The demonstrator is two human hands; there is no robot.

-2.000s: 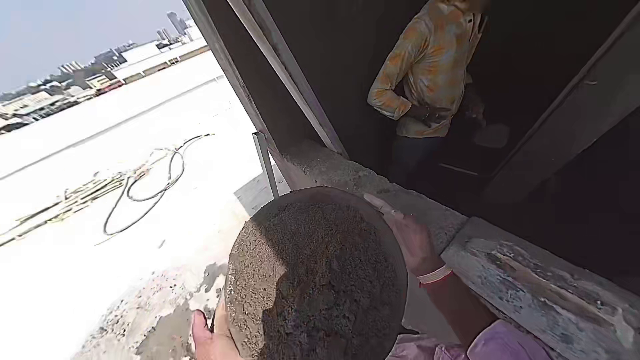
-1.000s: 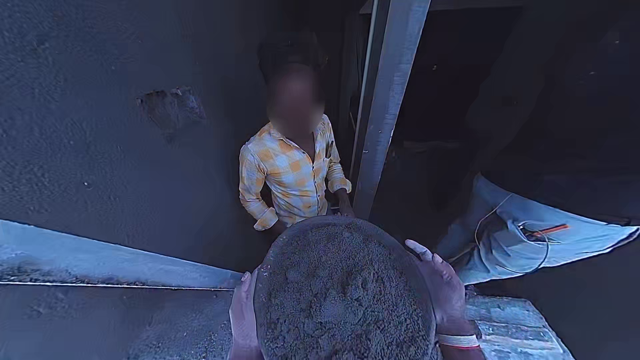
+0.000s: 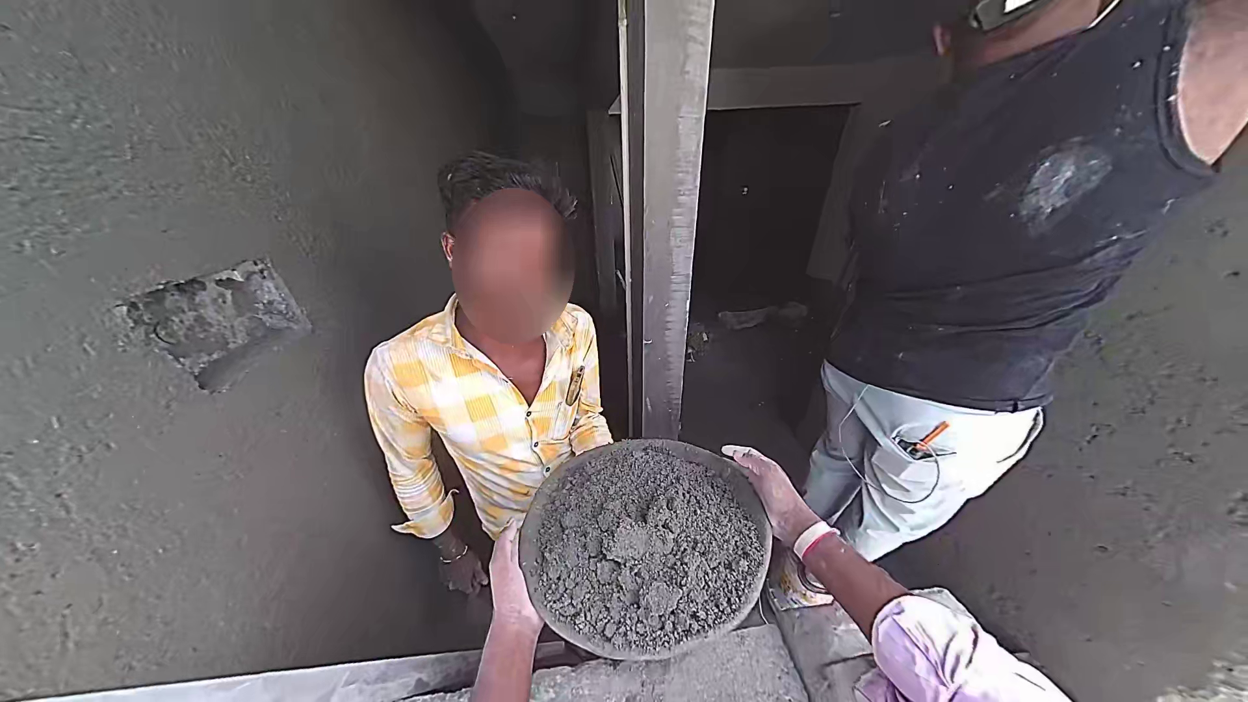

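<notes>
A round, shallow pan (image 3: pixel 765 585) full of grey, crumbly mortar mix (image 3: pixel 648 546) is held level between my two hands. My left hand (image 3: pixel 512 580) grips its left rim, fingers partly hidden beneath. At the upper right rim, my right hand (image 3: pixel 770 483) holds on, with a band at the wrist. Just beyond the pan stands a person in a yellow and white checked shirt (image 3: pixel 478 409); one of that person's hands (image 3: pixel 463 570) hangs left of the pan, the other is hidden behind it.
A second person in a dark sleeveless top (image 3: pixel 1004 214) stands close on the right. An upright frame post (image 3: pixel 668 224) rises behind the pan. The plastered wall (image 3: pixel 195 507) at left has a rough recess (image 3: pixel 219 317). A concrete ledge (image 3: pixel 702 673) lies below the pan.
The view has swung from the sunlit outdoor ground to the wall and doorway. My hands still hold the pan, now in front of the person in the checked shirt. More of the second person shows.
</notes>
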